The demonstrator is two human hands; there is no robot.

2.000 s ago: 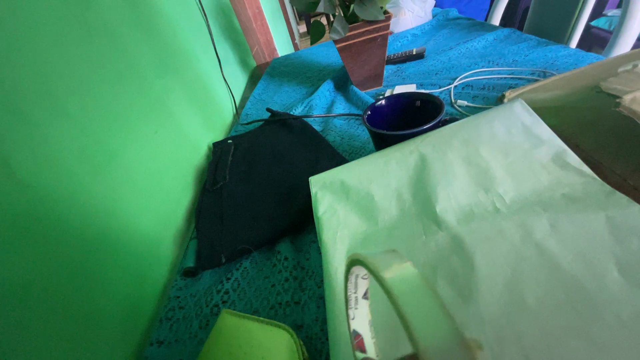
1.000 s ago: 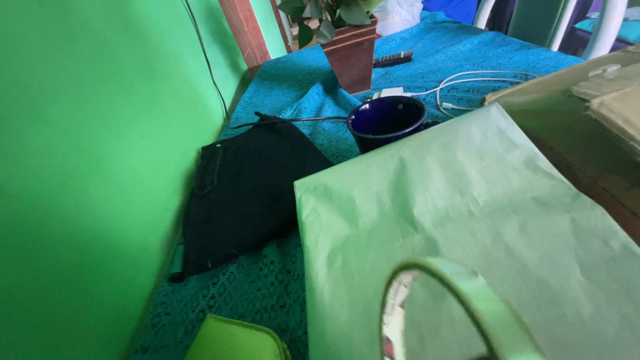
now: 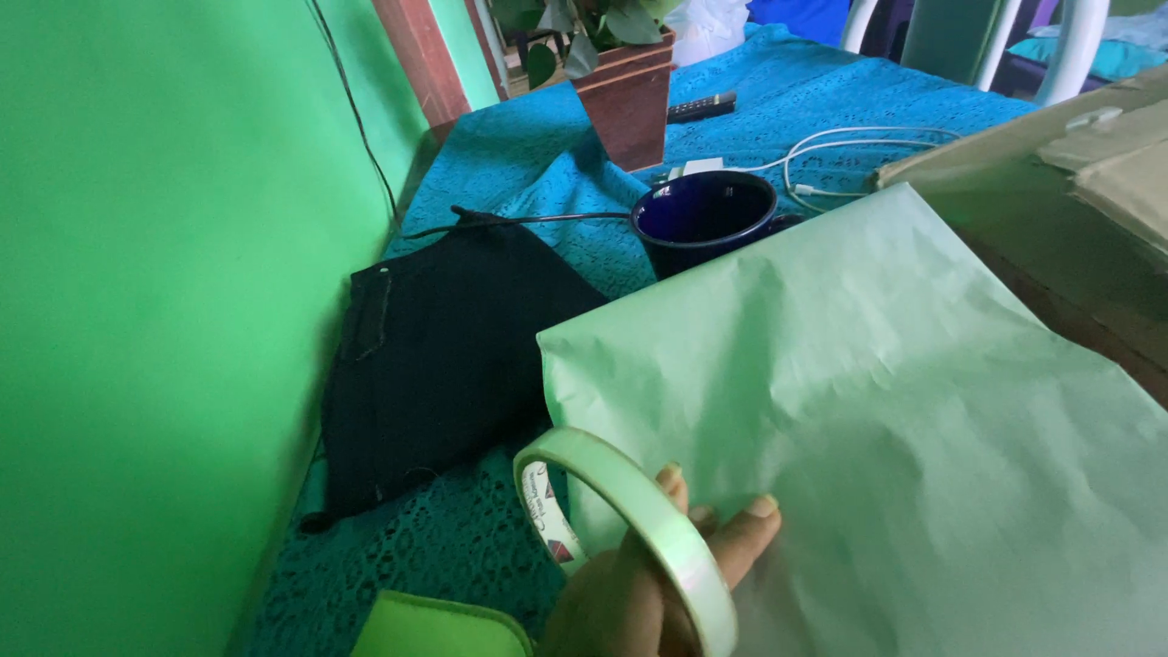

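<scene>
What appears to be my left hand (image 3: 639,575) comes up from the bottom edge, its fingertips at a large sheet of pale green paper (image 3: 876,392). A roll of clear adhesive tape (image 3: 639,493) stands on edge around this hand, its ring crossing in front of the fingers. The roll's inner core bears printing. How the fingers bear on the tape is partly hidden. The paper shows creases and one corner points up toward a dark blue mug (image 3: 703,224). My right hand is not in view.
Black folded cloth (image 3: 456,338) lies by the green wall (image 3: 164,319). A bright green item (image 3: 438,630) is at the bottom. Behind stand a potted plant (image 3: 630,100), a remote control (image 3: 701,108) and a white cable (image 3: 849,141); a cardboard box (image 3: 1022,173) is at right.
A hand has come into view at the bottom, within the tape roll. The roll has risen and now shows more of its ring.
</scene>
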